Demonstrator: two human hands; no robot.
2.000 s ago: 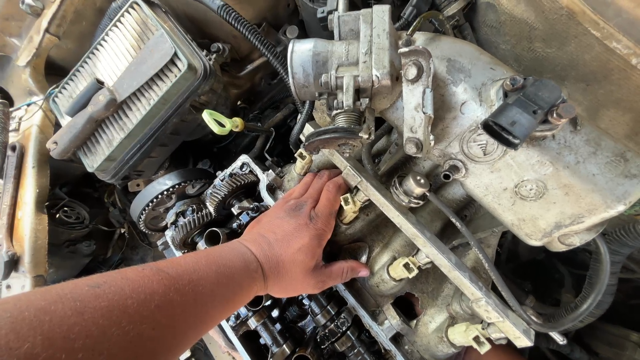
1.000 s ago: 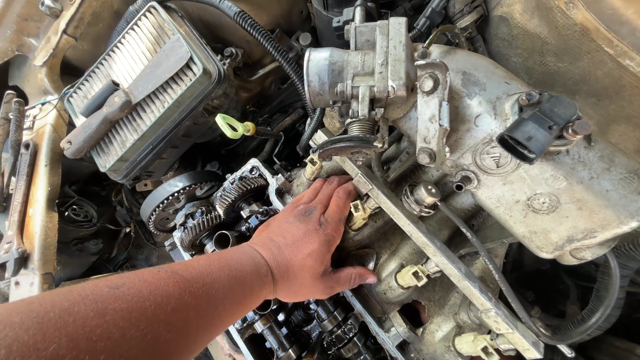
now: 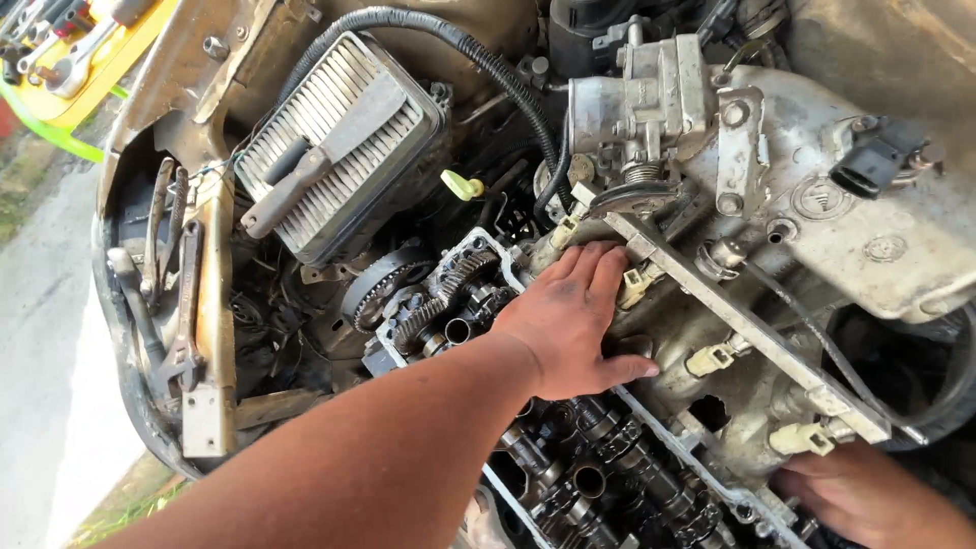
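Note:
My left hand (image 3: 576, 324) lies palm down on the intake manifold, fingers spread a little beside the fuel rail (image 3: 732, 324) and a fuel injector's pale connector (image 3: 633, 288). Its forearm crosses the open cylinder head (image 3: 610, 465), where camshafts and meshed gears (image 3: 457, 278) show. At the lower right, my right hand (image 3: 820, 488) reaches under the end of the rail, below another pale connector (image 3: 802, 439); its fingers are hidden, and whether it holds anything does not show. The throttle body (image 3: 640, 107) stands above my left hand.
A scraper (image 3: 328, 156) lies on the pleated air filter (image 3: 305, 122). An adjustable wrench (image 3: 187, 313) and pliers (image 3: 156, 229) rest in the body opening at left. Sockets and a ratchet (image 3: 76, 65) lie on a yellow surface at top left. A yellow dipstick handle (image 3: 462, 185) sticks up mid-bay.
My right hand and wrist now show plainly at the lower right, where only a little skin showed two seconds ago. My left hand keeps its place on the manifold. The view has shifted left.

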